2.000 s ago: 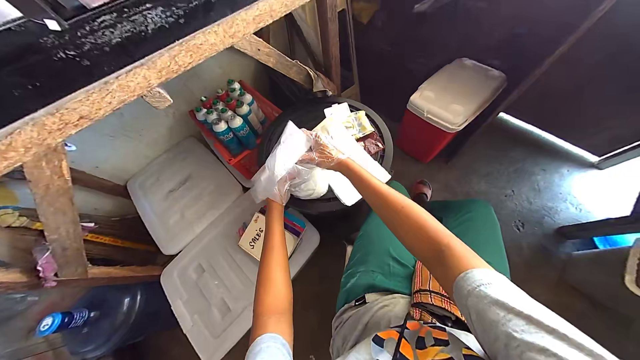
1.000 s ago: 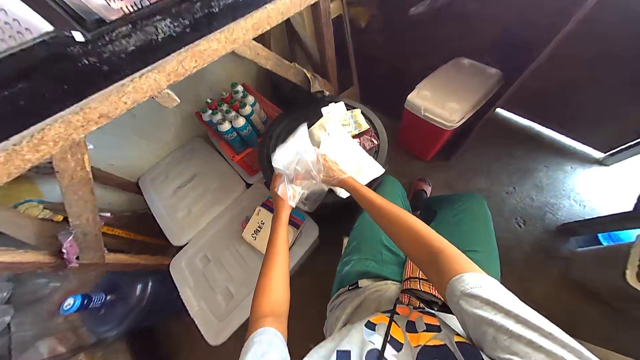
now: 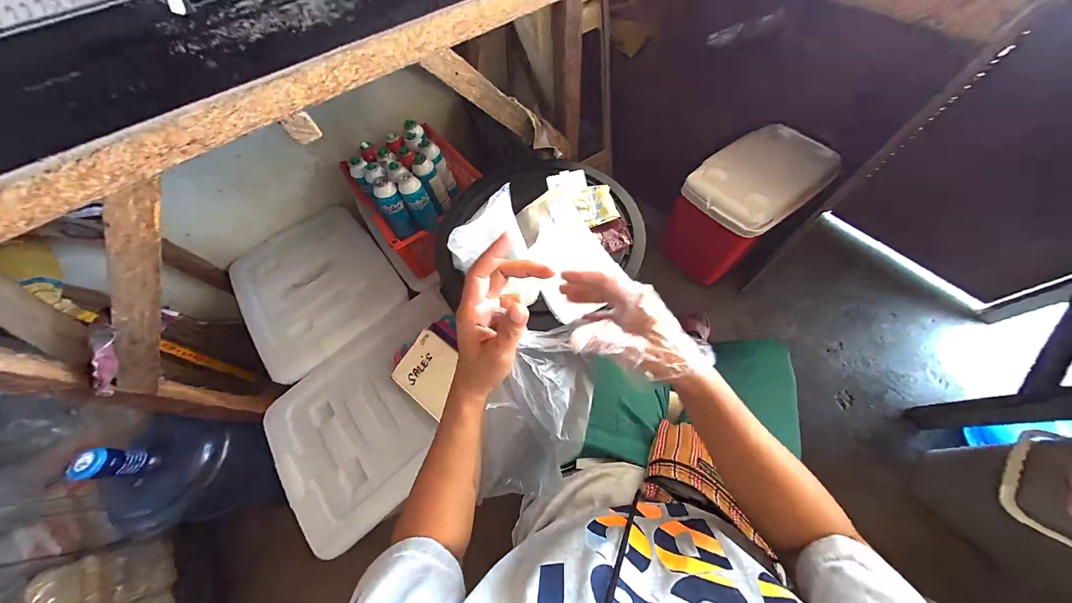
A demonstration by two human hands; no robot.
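Note:
My bare left hand (image 3: pixel 492 322) is raised over the near rim of a round black tub (image 3: pixel 634 219), fingers apart and nothing in them. Facing it from the right is my right hand (image 3: pixel 624 322), inside a thin clear plastic glove, its fingers spread. A translucent plastic bag (image 3: pixel 544 402) hangs below and between the hands; what supports it cannot be told. White paper or plastic sheets (image 3: pixel 569 264), a yellow packet (image 3: pixel 599 207) and a dark red packet (image 3: pixel 615 237) lie in the tub. On its left side is a crumpled white plastic bag (image 3: pixel 487 230).
Left of the tub, a red crate (image 3: pixel 416 253) holds several blue and white bottles (image 3: pixel 416 201). Grey plastic lids (image 3: pixel 318 293) and a notebook (image 3: pixel 425 373) lie nearby. A red cooler (image 3: pixel 712 239) stands right, a large water bottle (image 3: pixel 180 469) lower left. A wooden table edge (image 3: pixel 251 105) crosses above.
The hands were close together at the clear plastic; now they are apart and my left hand is free of it. The clear bag now hangs lower, in front of my lap.

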